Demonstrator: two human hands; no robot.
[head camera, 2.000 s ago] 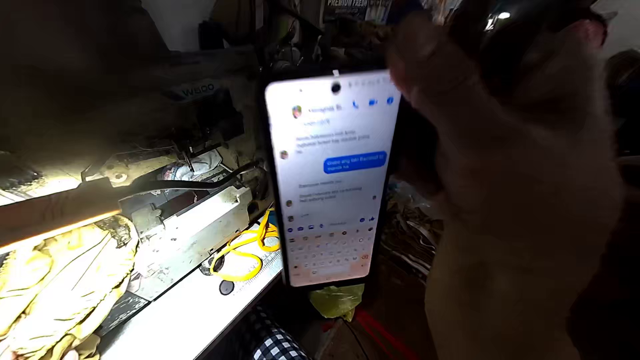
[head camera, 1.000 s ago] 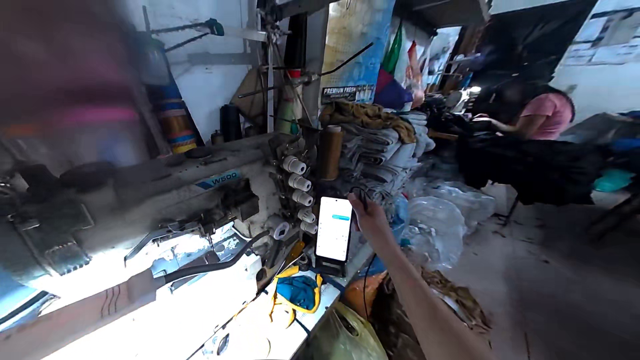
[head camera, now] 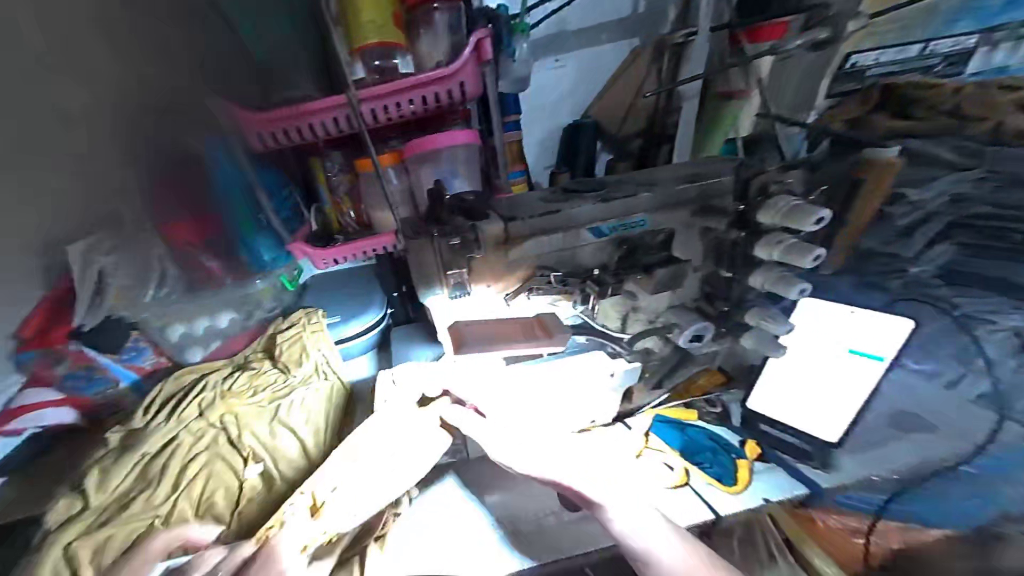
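Observation:
My right hand (head camera: 520,440) pinches the upper end of a tan fabric piece (head camera: 384,472) under the bright lamp of an industrial sewing machine (head camera: 592,224). My left hand (head camera: 216,552), at the bottom edge, grips the lower end of the same piece. Beside it lies a heap of tan cloth (head camera: 248,424). A smartphone (head camera: 832,372) with a lit screen leans upright on a dark stand at the right. Between the phone and my right hand lies a blue cloth with yellow edging (head camera: 700,448). Glare hides part of my right fingers and the needle area.
White thread cones or knobs (head camera: 788,248) line the machine's right end. Pink baskets (head camera: 344,252) with jars stand behind at the left. A dark cable (head camera: 988,400) curves past the phone. Stacked grey fabric (head camera: 944,208) is at the right, plastic bags (head camera: 208,312) at the far left.
My right hand has let go of the phone, which stands on its own, and now holds the tan fabric. The view has swung left. The co-worker seen earlier is out of view.

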